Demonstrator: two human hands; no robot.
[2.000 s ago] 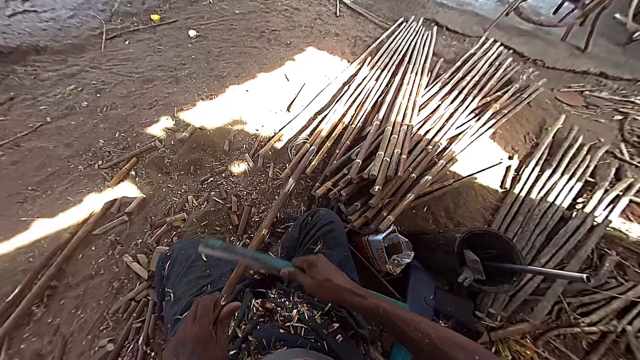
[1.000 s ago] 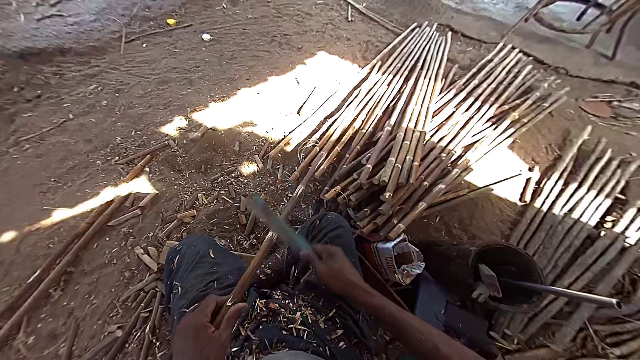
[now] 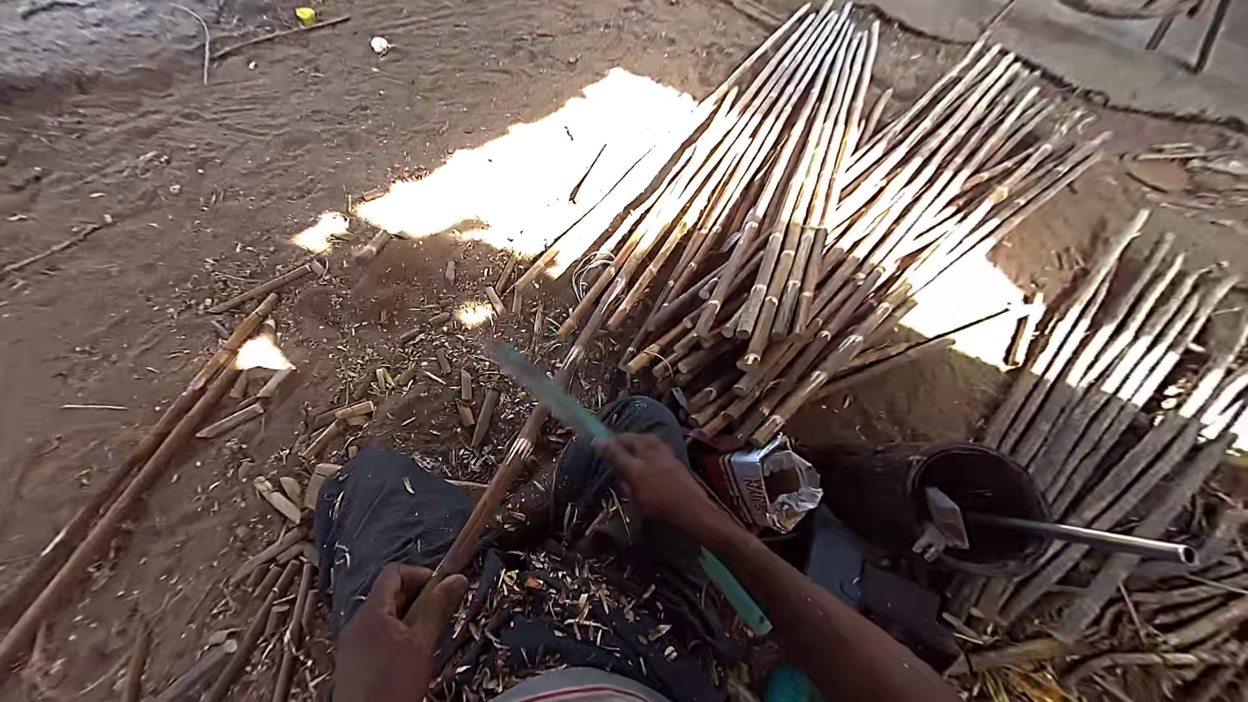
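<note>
A long brown cane pole [image 3: 503, 480] slants up and away from my lap toward the pile of canes. Around its near end my left hand [image 3: 402, 624] is closed, thumb on top. My right hand [image 3: 651, 478] grips a flat green-blue blade-like tool [image 3: 558, 392] that lies across the pole; its far part is a little blurred and its other end shows below my forearm. Whether the tool touches the pole I cannot tell. Wood shavings [image 3: 575, 609] cover the dark cloth on my lap between my knees.
A large pile of canes [image 3: 780, 224] lies ahead. To the right are an opened packet [image 3: 765, 485], a dark bucket [image 3: 980, 507] holding a metal tube [image 3: 1092, 538], and rough grey sticks [image 3: 1092, 361]. Two poles [image 3: 146, 478] lie at left, near cut cane offcuts [image 3: 336, 419].
Both hands keep their hold on the pole and the tool. The tool's angle across the pole has changed, now sloping more steeply than two seconds ago.
</note>
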